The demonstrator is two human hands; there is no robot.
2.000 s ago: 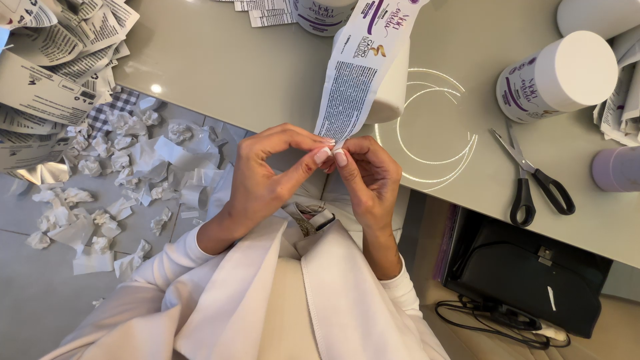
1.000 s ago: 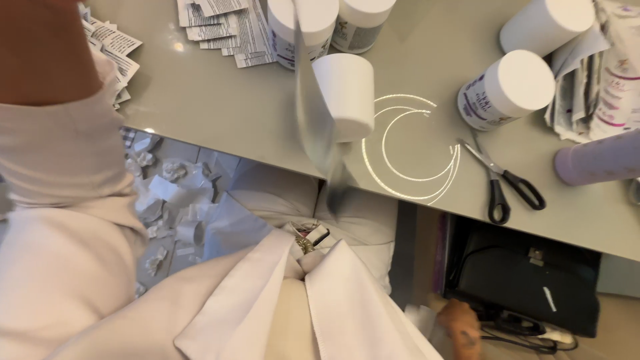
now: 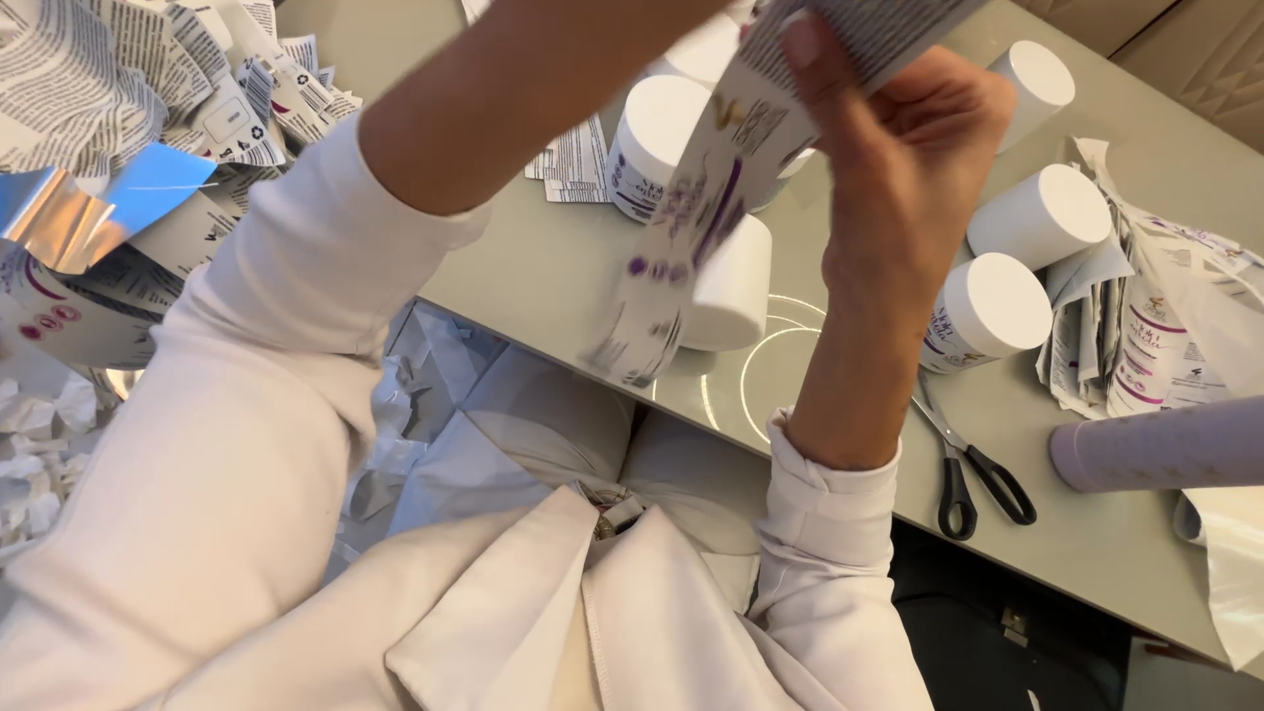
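Observation:
My right hand [image 3: 904,163] is raised over the table, thumb and fingers closed on a long printed label strip [image 3: 736,148]. The strip slants down to the left, its lower end blurred. Behind that end, a plain white plastic jar [image 3: 741,281] lies on its side near the table edge. My left forearm crosses the upper middle of the view; the left hand itself is beyond the top edge. A labelled white jar [image 3: 662,123] stands behind the strip, partly covered by it. More printed labels [image 3: 578,163] lie beside that jar.
Black-handled scissors [image 3: 953,449] lie open at the right. Near them are a labelled jar [image 3: 987,311], a plain white jar [image 3: 1042,217], stacked labels [image 3: 1086,306] and a lilac cylinder [image 3: 1165,444]. Printed sheets [image 3: 89,89] heap up at the left, above crumpled paper [image 3: 39,474].
Two seconds ago both hands pinched a label's end near my lap. One second ago my right hand was low at the right; now it is raised, holding a strip. The view has shifted.

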